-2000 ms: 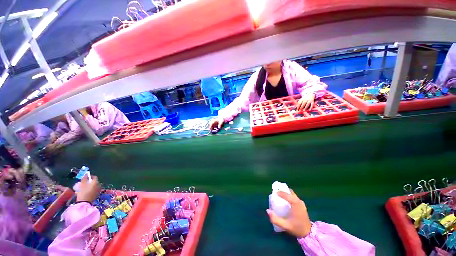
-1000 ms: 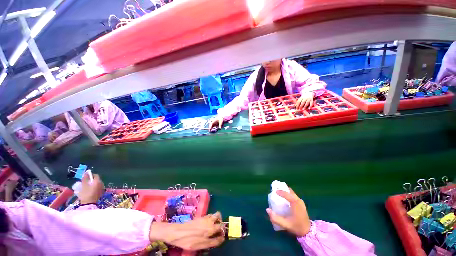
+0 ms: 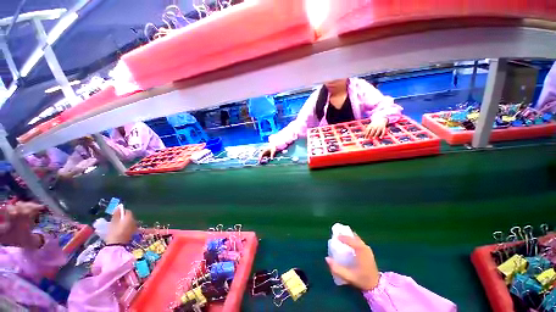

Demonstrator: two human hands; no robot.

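Note:
My right hand (image 3: 361, 263) is closed around a white bottle (image 3: 342, 253), held over the green belt (image 3: 366, 201). My left hand is not in view. A yellow binder clip (image 3: 294, 284) with a dark rounded piece at its edge lies on the belt to the left of my right hand. A dark clip with wire handles (image 3: 263, 283) lies beside it, close to the divided red tray (image 3: 245, 268). That tray holds blue, pink, yellow and black clips.
A neighbour's hand (image 3: 124, 228) at left holds another white bottle, near a blue clip (image 3: 113, 206). Another red tray of clips (image 3: 484, 268) is at right. Across the belt, a person works at a compartment tray (image 3: 375, 157). A metal frame (image 3: 244, 76) crosses overhead.
A second ago a neighbour's arm reached in from the left with the yellow clip. That arm has drawn back and the clips lie on the belt. My right hand has barely moved.

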